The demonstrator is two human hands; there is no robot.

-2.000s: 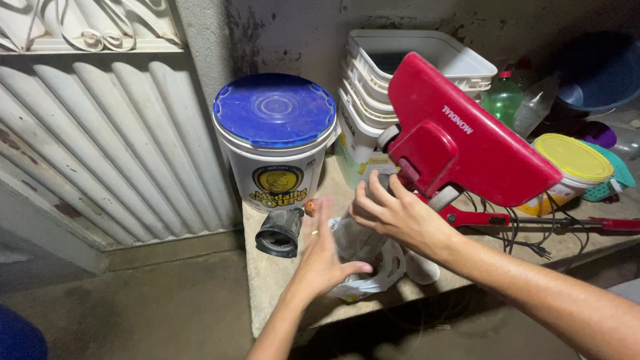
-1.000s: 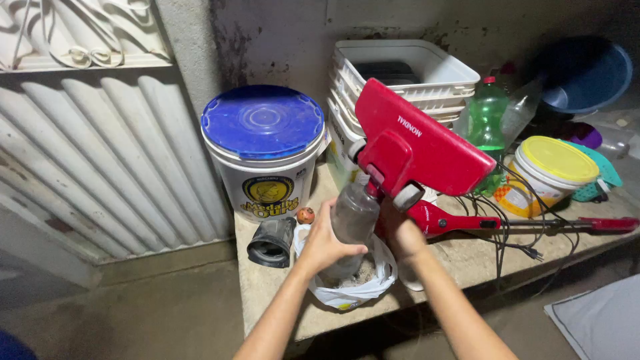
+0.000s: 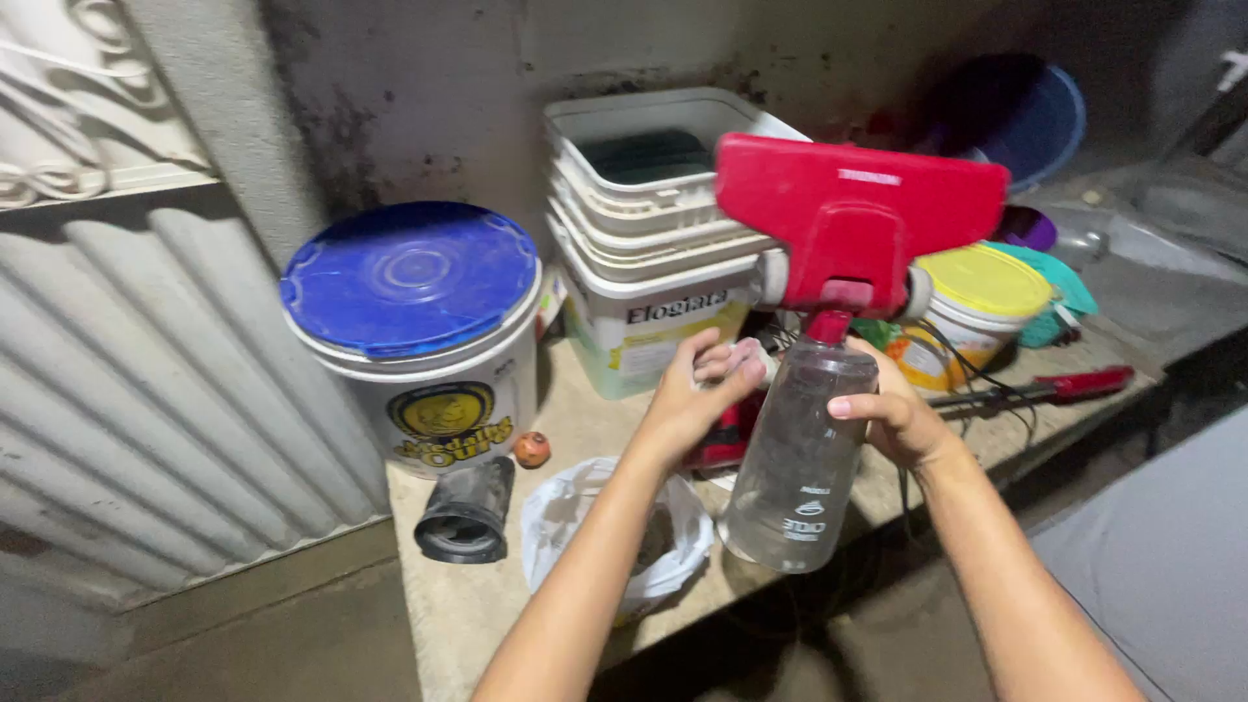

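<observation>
My right hand (image 3: 892, 414) grips the upper end of a clear grey plastic vacuum canister (image 3: 801, 458), fingers behind it and thumb across its side. A red Mondial vacuum floor head (image 3: 863, 219) with grey wheels stands above the canister, joined to it by a red neck. Just left of the canister is my left hand (image 3: 712, 380), fingers curled and partly blurred, with something whitish at the fingertips; whether it holds this is unclear. A white plastic bag (image 3: 541, 526) with greyish dirt inside lies open below my left forearm. The black filter part (image 3: 466, 512) rests left of the bag.
A white bucket with a blue lid (image 3: 409, 278), stacked white tubs (image 3: 653, 322) and a yellow-lidded tub (image 3: 985, 283) stand on the concrete bench (image 3: 439, 624). A small orange-red round object (image 3: 532, 449), a red vacuum handle (image 3: 1082, 383) and black cables lie there too.
The canister and floor head have moved right, away from over the bag. My left hand has come off the canister, where it was one second ago, and my right hand now holds it.
</observation>
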